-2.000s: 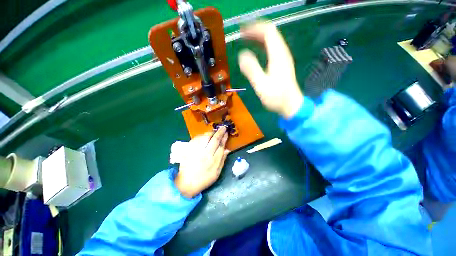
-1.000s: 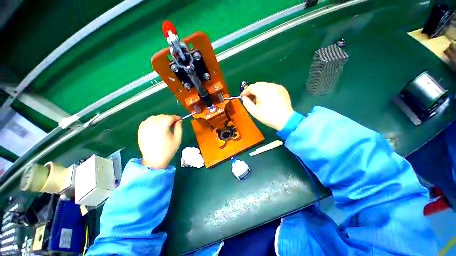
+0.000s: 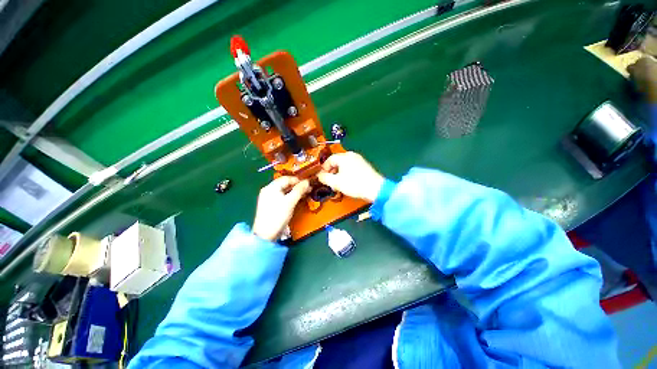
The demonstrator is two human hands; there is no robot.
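Note:
The orange toggle press (image 3: 248,108) stands upright on the bench, its red press handle (image 3: 240,47) raised. My left hand (image 3: 282,204) is at the left side of the press base, fingertips bent together beside the locating nest (image 3: 322,193). My right hand (image 3: 349,175) is at the right side, thumb and fingertips pinched just above the nest. Whether either hand holds a small part is hidden by the fingers. A white glue bottle (image 3: 341,242) with a blue nozzle lies in front of the base. Thin side pins (image 3: 271,168) stick out from the press.
Small dark round parts lie left of the press (image 3: 223,186) and behind its right side (image 3: 338,131). A perforated block (image 3: 465,101) and a wire spool (image 3: 609,137) are to the right. A white box (image 3: 138,259) and tape rolls (image 3: 78,254) are left. Another person's hand (image 3: 643,74) shows far right.
Both hands have moved inward from the side pins to the nest. A small round part now shows on the bench left of the press. The wipe and flat strip are now mostly covered.

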